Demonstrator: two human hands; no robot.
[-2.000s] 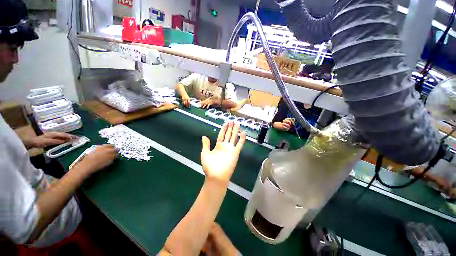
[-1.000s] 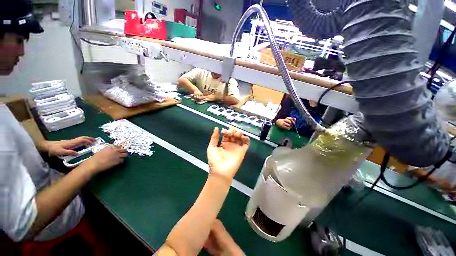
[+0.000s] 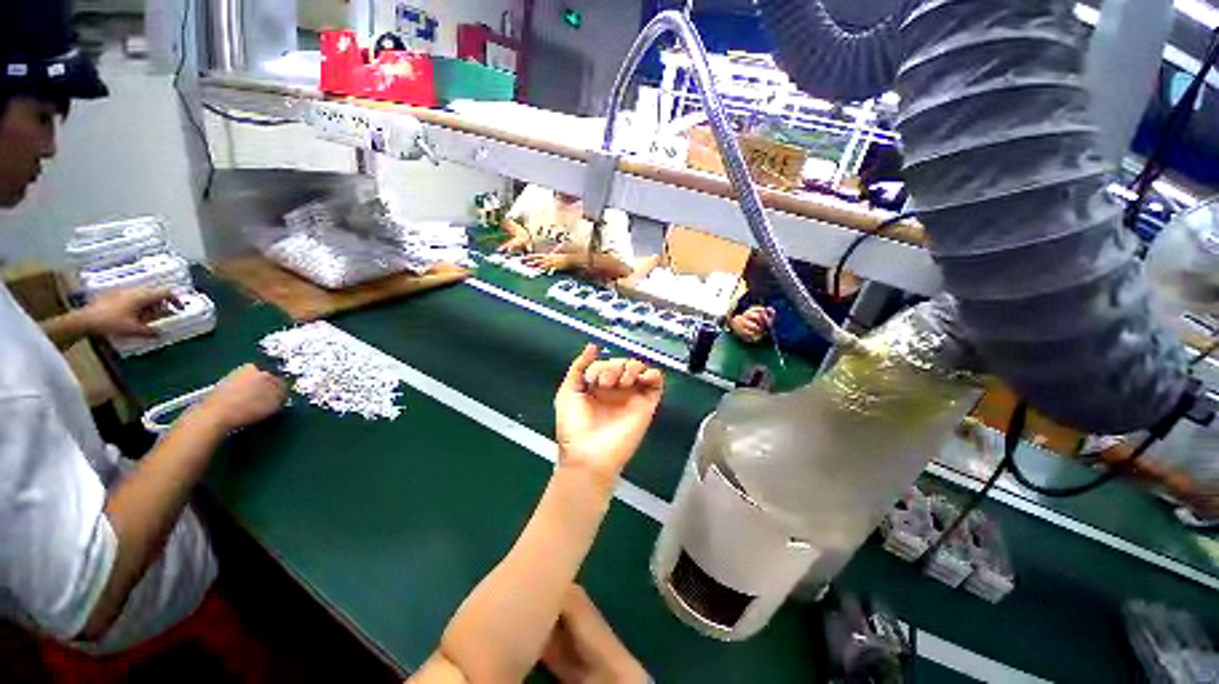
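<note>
My left hand point(image 3: 608, 414) is raised over the green belt point(image 3: 468, 501), palm side towards me. Its fingers are curled in and its thumb points up; nothing shows in it. My right hand point(image 3: 588, 645) is low at the bottom edge, partly behind my left forearm and cut off. Its fingers are hidden, so its hold cannot be told. The white translucent fume hood point(image 3: 755, 521) hangs just right of my left hand.
A grey ribbed duct point(image 3: 1023, 201) and metal conduit point(image 3: 729, 147) hang above. White parts lie heaped point(image 3: 334, 372) at left, beside a neighbour and stacked housings point(image 3: 134, 274). Grouped pale items point(image 3: 949, 541) lie right of the hood, with greyish bundles point(image 3: 1170, 641) beyond. Workers sit opposite.
My left hand has gone from open, spread fingers to curled fingers. My right hand stays low behind the forearm. Pale items now show right of the hood. The neighbour's hand has moved to the stack.
</note>
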